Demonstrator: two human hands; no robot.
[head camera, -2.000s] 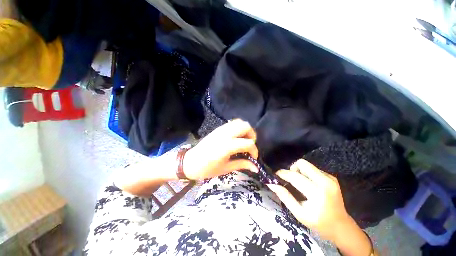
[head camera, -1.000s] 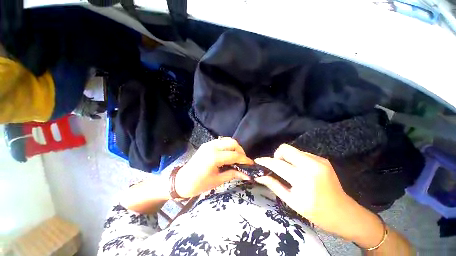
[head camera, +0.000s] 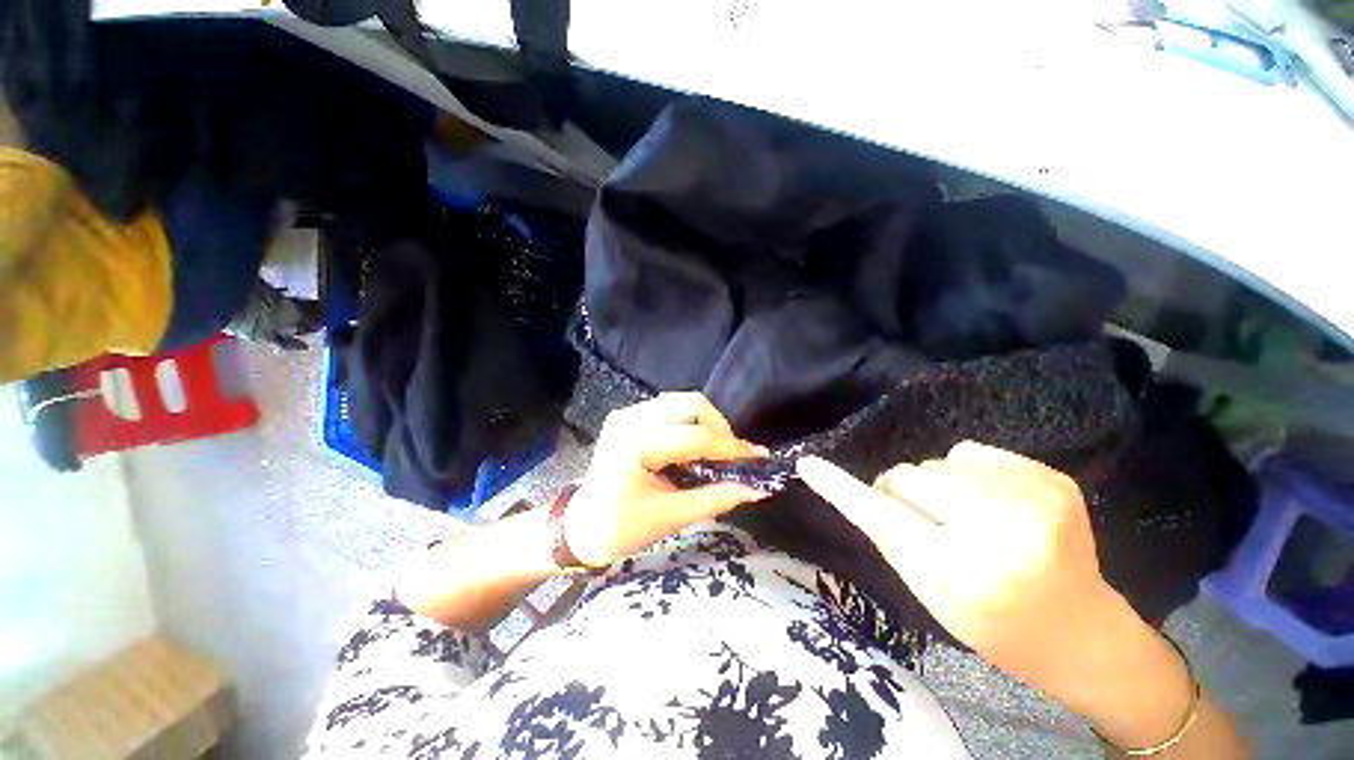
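A large black garment (head camera: 802, 319) lies over my lap, with smooth shiny lining and rough speckled outer cloth. A narrow speckled trimmed edge (head camera: 743, 472) of it sits between my hands. My left hand (head camera: 653, 483) pinches this edge between thumb and fingers. My right hand (head camera: 988, 542) is at the right end of the edge, its index finger stretched out to touch it and the other fingers curled. No needle or thread can be made out.
A white table (head camera: 950, 89) runs across the top, with a light blue item (head camera: 1225, 52) on it. A blue basket (head camera: 336, 401) with black garments stands at left. A red stool (head camera: 164, 398), a purple stool (head camera: 1292, 572) and a person's yellow sleeve (head camera: 74, 267) also show.
My right hand has moved a little right and its index finger now points along the edge, where it was pinching before. My left hand still holds the edge. The view has shifted slightly.
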